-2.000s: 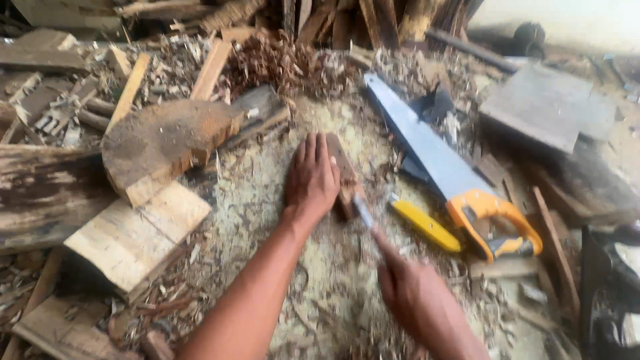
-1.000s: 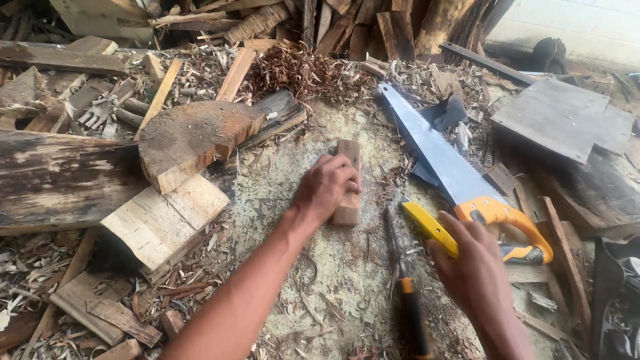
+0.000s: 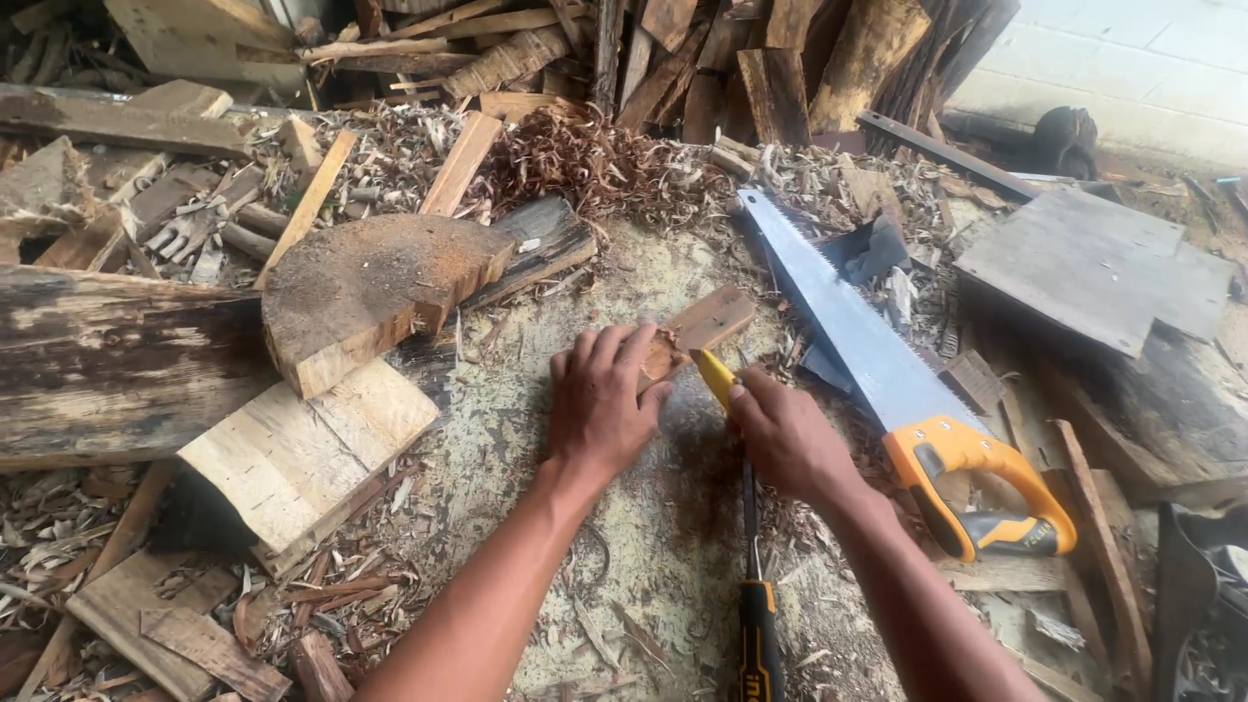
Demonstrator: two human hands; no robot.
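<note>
My left hand (image 3: 603, 395) presses a small wooden block (image 3: 714, 317) onto the worn board (image 3: 546, 546); the block lies slanted, with a rough carved hollow beside my fingers. My right hand (image 3: 795, 434) grips a yellow utility knife (image 3: 715, 374), its tip at the block's hollow; whether a blade is out cannot be seen. Below my right hand a chisel with a black and orange handle (image 3: 757, 634) lies on the board, its upper end hidden. Right of it rests a handsaw with an orange handle (image 3: 848, 312).
A half-round wood slab (image 3: 370, 283) rests by a pale block (image 3: 312, 453) at left. Reddish shavings (image 3: 595, 161) are heaped behind the board, with split wood (image 3: 770, 93) beyond. Flat grey plates (image 3: 1082, 258) lie at right, past the saw's upturned teeth.
Two seconds ago my right hand worked the chisel at the block; a second ago the chisel lay down and that hand was at the yellow knife beside the saw. Now the knife is at the block, which has turned.
</note>
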